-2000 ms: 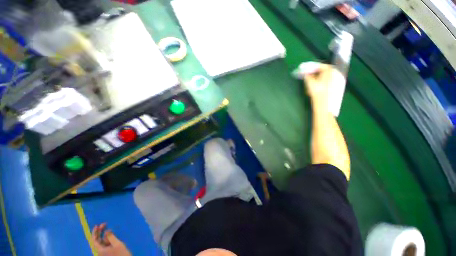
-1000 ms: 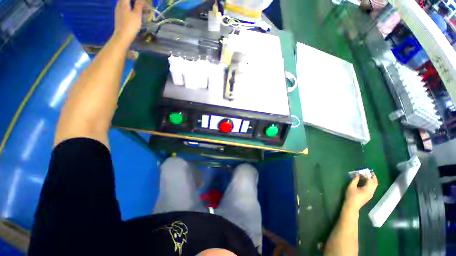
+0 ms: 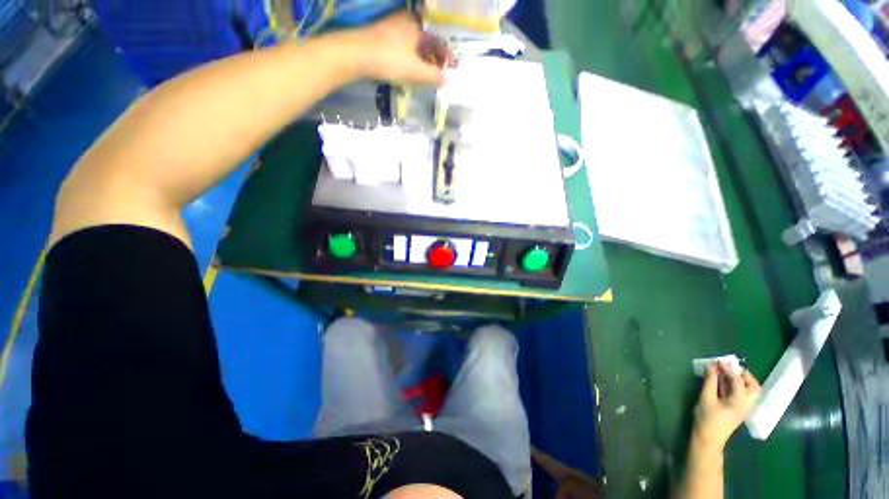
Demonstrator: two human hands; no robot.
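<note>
My left hand (image 3: 414, 51) reaches over the back of the grey-topped press machine (image 3: 507, 185), near the air cylinder area; its fingers are blurred, and I cannot tell if they hold anything. My right hand (image 3: 724, 398) is over the green conveyor at the right and holds a small white plastic part (image 3: 719, 364) between its fingers. Several white housings (image 3: 366, 154) stand in a row on the machine's left top, pins up. The dark metal fixture (image 3: 445, 168) is at the middle of the top.
A white strip (image 3: 796, 365) lies right of my right hand. A white tray (image 3: 655, 171) lies right of the machine. Upright white parts (image 3: 819, 166) stand across the line. A tape roll (image 3: 569, 154) and white ring (image 3: 582, 235) lie beside the machine. Red button (image 3: 442, 254) is at panel centre.
My left hand came in from outside the machine, then moved right from its back left to its back middle. My right hand, holding the part, has shifted slightly down and right in the view.
</note>
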